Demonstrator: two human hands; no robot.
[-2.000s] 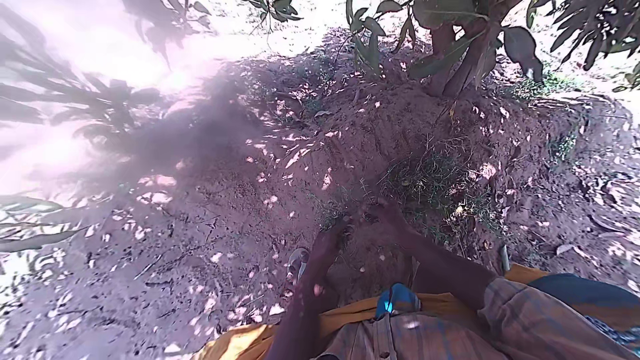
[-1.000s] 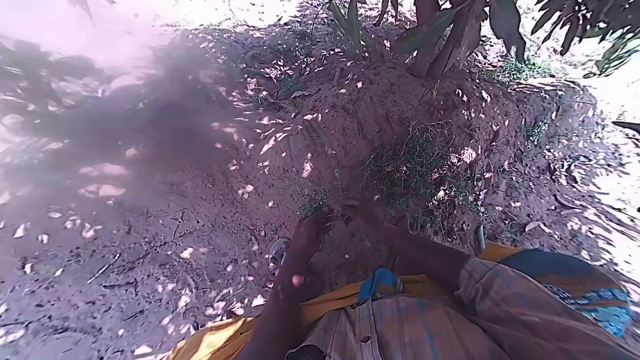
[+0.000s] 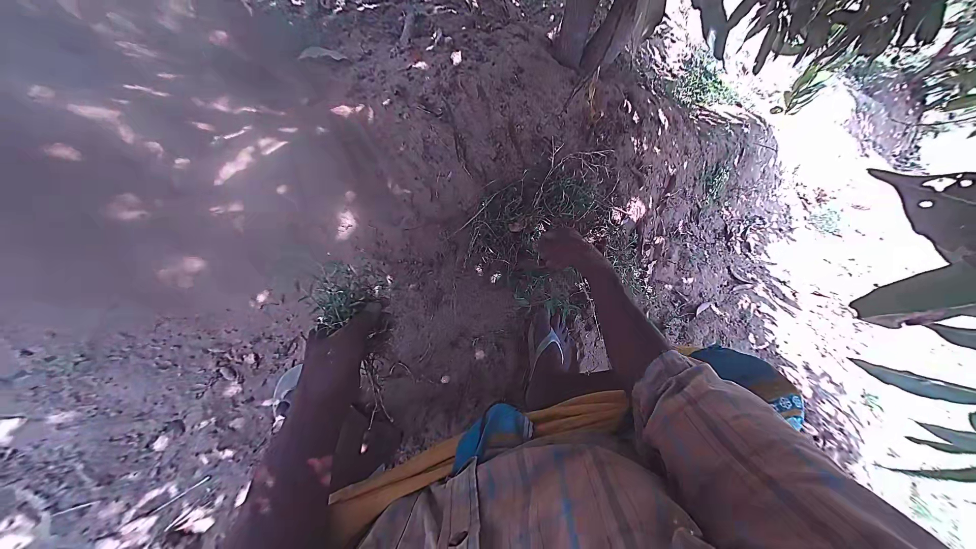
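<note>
My left hand [image 3: 358, 324] is low over the soil, closed around a tuft of green weeds [image 3: 339, 293] whose leaves show above it and whose thin stems or roots hang below. My right hand [image 3: 566, 250] lies against the lower right part of a larger patch of weeds and dry stems [image 3: 534, 202] on the dirt bank. Its fingertips are hidden among the plants, so its grip cannot be told. A sandalled foot [image 3: 550, 343] stands just below the right hand. Part of another sandal [image 3: 286, 389] shows beside the left forearm.
A sloping bank of bare soil [image 3: 427, 137] rises ahead to a tree trunk [image 3: 595, 34]. Dry leaves [image 3: 183, 518] litter the ground at the lower left. Large green leaves [image 3: 923, 293] hang at the right edge, and a yellow and blue cloth [image 3: 579, 412] is around my waist.
My hands, close together before, are now well apart. The left holds a tuft of weeds to the left, and the right has moved to the larger weed patch. The view has shifted.
</note>
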